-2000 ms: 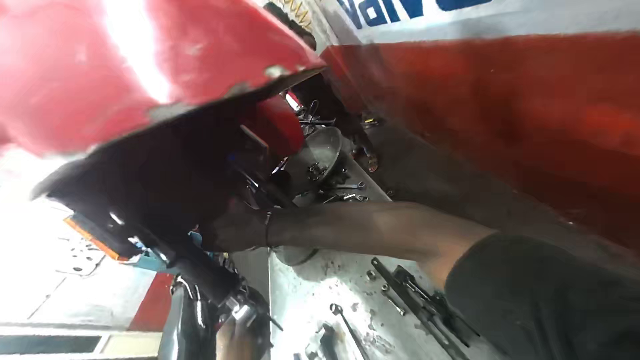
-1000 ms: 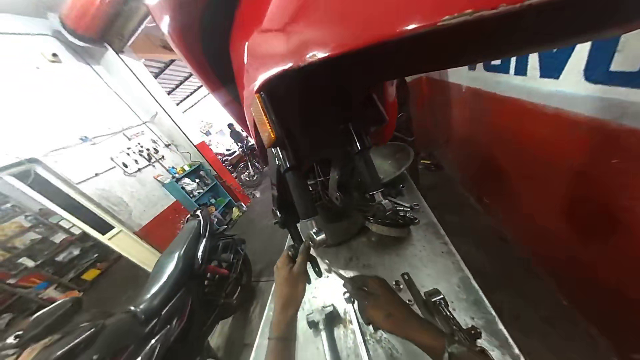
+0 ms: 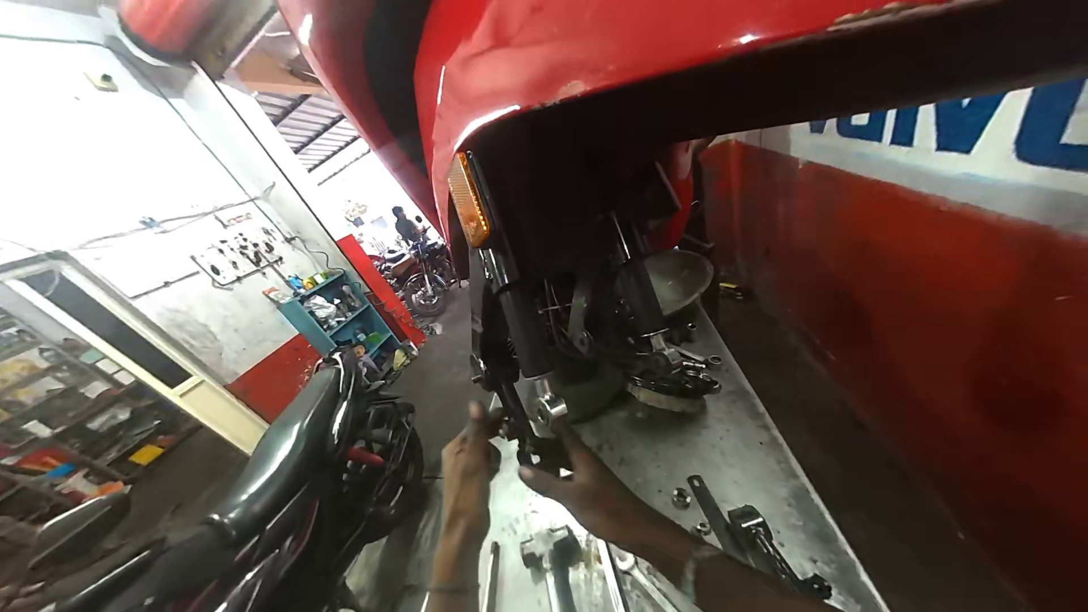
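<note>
Under the red body of a vehicle (image 3: 552,59) with an amber reflector (image 3: 471,200), two black shock tubes (image 3: 520,327) reach down toward a metal bench. My left hand (image 3: 470,450) touches a dark bracket or lever part (image 3: 518,416) beside the lower eye of the near tube. My right hand (image 3: 578,484) grips the lower end of that same dark part, its thumb and fingers around it. The metal eye (image 3: 551,410) hangs just above and between the hands. Below them a hammer (image 3: 551,552) and wrenches (image 3: 642,578) lie on the bench.
The metal bench (image 3: 731,442) carries a nut (image 3: 681,497), dark metal parts (image 3: 765,544), a round brake-like assembly (image 3: 671,391) and a basin (image 3: 680,280). A black motorcycle (image 3: 297,459) stands at the left, a teal shelf (image 3: 340,314) behind it. A red wall (image 3: 892,340) rises at the right. Someone (image 3: 406,224) is far back.
The right hand has moved up from over the bench tools to the dark part beside the left hand. Since the earliest frame the view has swung widely.
</note>
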